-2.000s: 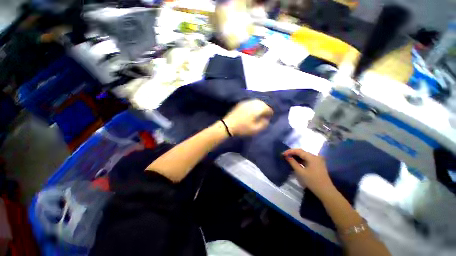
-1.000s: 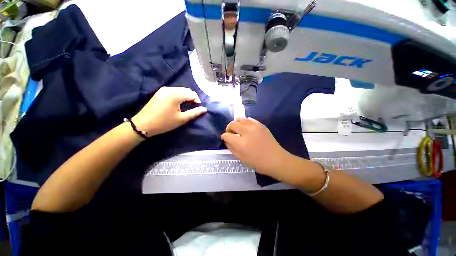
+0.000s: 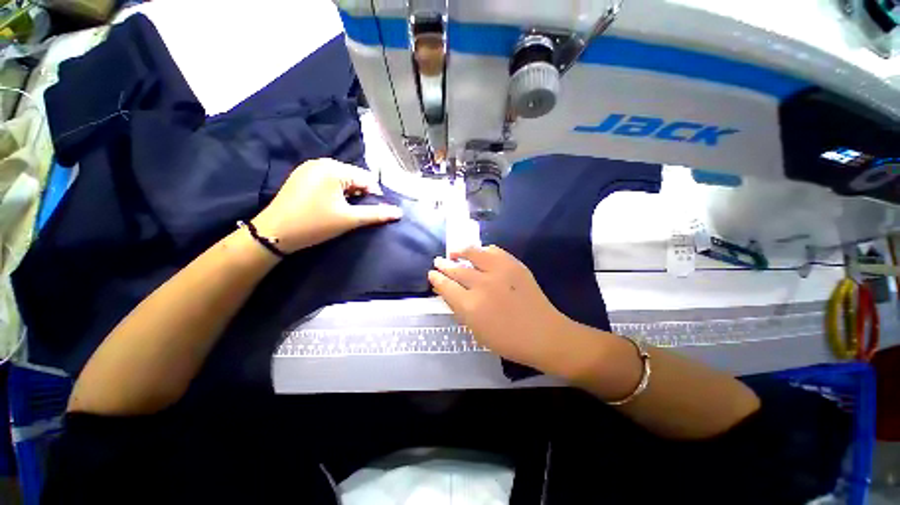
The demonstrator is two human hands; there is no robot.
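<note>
The navy garment body (image 3: 197, 187) lies left of the needle and hangs over the table's front edge. My left hand (image 3: 321, 204) rests on it, thumb and fingertips pinching the cloth left of the presser foot. My right hand (image 3: 498, 296) is just in front of the foot, its fingertips on a small white tag (image 3: 462, 225) at the fabric edge. The presser foot and needle (image 3: 444, 178) are under a bright lamp; glare hides the exact contact. A navy cut piece (image 3: 548, 227) lies right of the needle, partly under my right wrist.
The white sewing machine (image 3: 671, 99) spans the top right. Another white tag (image 3: 681, 253) and dark snips (image 3: 730, 251) lie right. Yellow and red loop handles (image 3: 842, 318) are far right. A measuring tape (image 3: 375, 341) runs along the front edge. Blue baskets (image 3: 857, 395) stand below; cream cloth (image 3: 18, 187) is far left.
From a blurred, turned view with my hands apart on the cloth, the view has settled over the needle. Both hands came to the foot; in the last second they have barely moved.
</note>
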